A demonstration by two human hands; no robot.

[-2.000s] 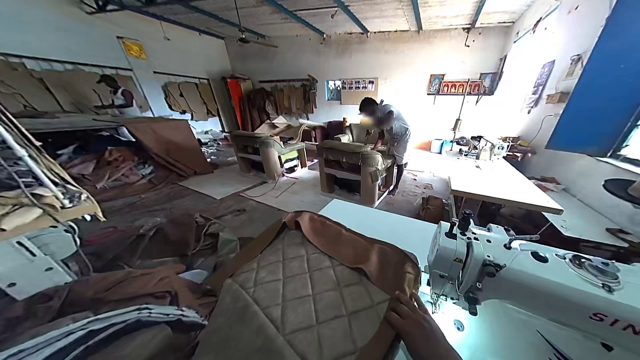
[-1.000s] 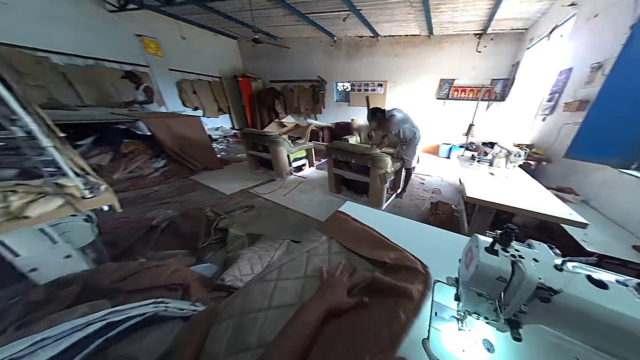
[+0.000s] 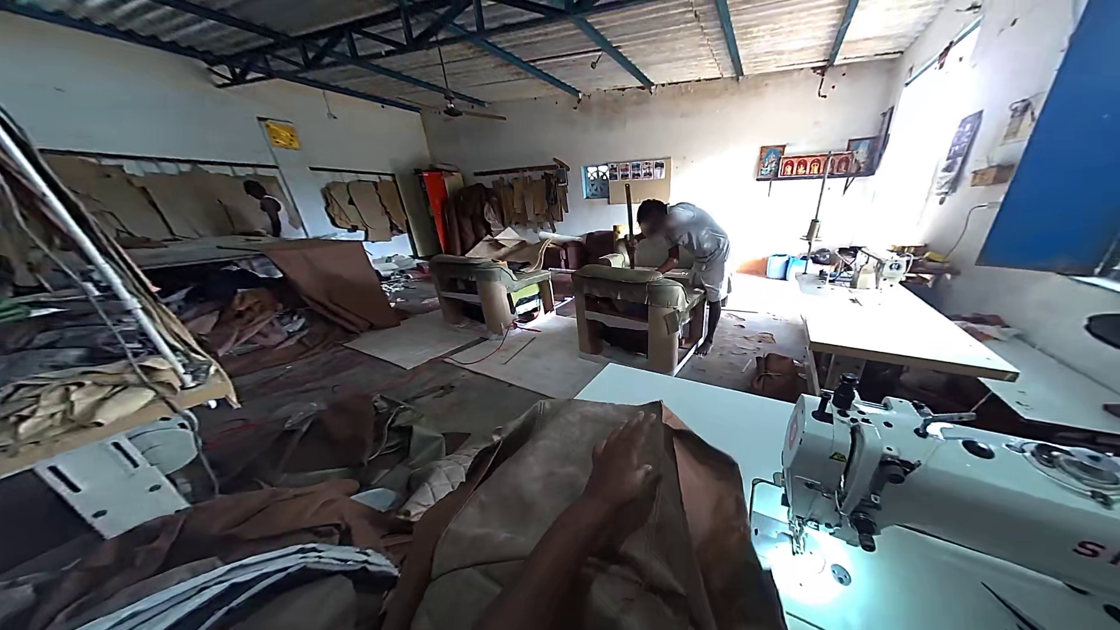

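My left hand (image 3: 623, 464) lies on a brown-grey sewn upholstery cover (image 3: 525, 507), fingers stretched toward its far edge beside a seam. It presses on the material without a visible grip. A reddish-brown strip (image 3: 713, 490) of the cover hangs to the right of the hand. The cover rests partly over the near left edge of the white sewing table (image 3: 691, 411). Right of it stands a white Singer sewing machine (image 3: 945, 490), its lamp lit over the needle plate (image 3: 809, 569). My right hand is out of view.
Piled brown fabric (image 3: 262, 525) and a striped white-edged piece (image 3: 262, 582) lie at the lower left. Another machine table (image 3: 114, 437) stands left. Beyond are two armchairs (image 3: 643, 306), a bending person (image 3: 691, 236), another person (image 3: 264, 210) and a second sewing table (image 3: 892, 328).
The cover has shifted; its diamond-quilted face, broad in the earlier frames, is largely out of sight. My right hand, on the cover's right edge two seconds ago, has left the view.
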